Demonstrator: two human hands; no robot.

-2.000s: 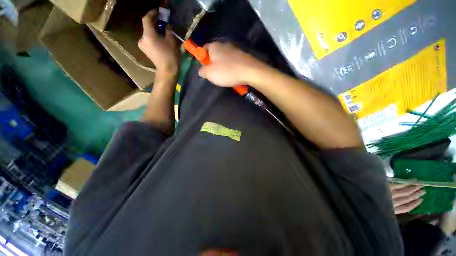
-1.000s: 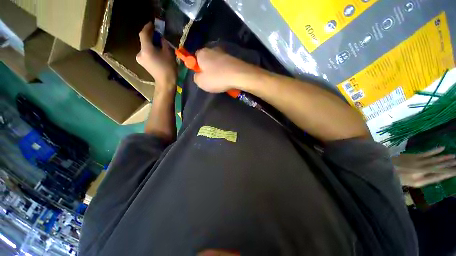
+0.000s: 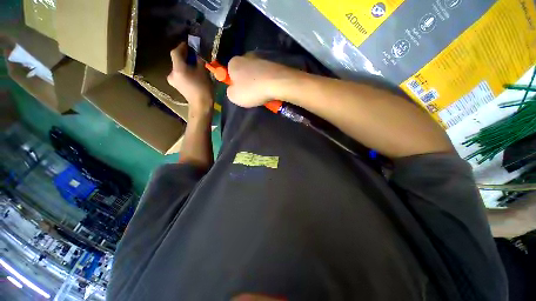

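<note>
My left hand (image 3: 189, 77) holds a small dark blue battery unit (image 3: 191, 57) with a pale face (image 3: 194, 42), at the upper left over an open carton. My right hand (image 3: 251, 81) is closed around an orange air tool (image 3: 219, 72), whose narrow front end points at the unit. Whether the tip touches the unit is too small to tell. The tool's rear end shows behind my right hand, with a metal fitting (image 3: 293, 114) and a thin hose running back under my right forearm.
Open brown cartons (image 3: 97, 36) stand at the left above a green floor (image 3: 109, 140). Grey-and-yellow printed film (image 3: 376, 59) lies on the worktop at the upper right. Green cable ties (image 3: 499, 136) lie at the right edge, near another person's arm (image 3: 512, 220).
The view has shifted, so cartons and film appear moved. Both hands keep their holds on unit and tool, close together. The other person's hand has moved mostly out of view at the right.
</note>
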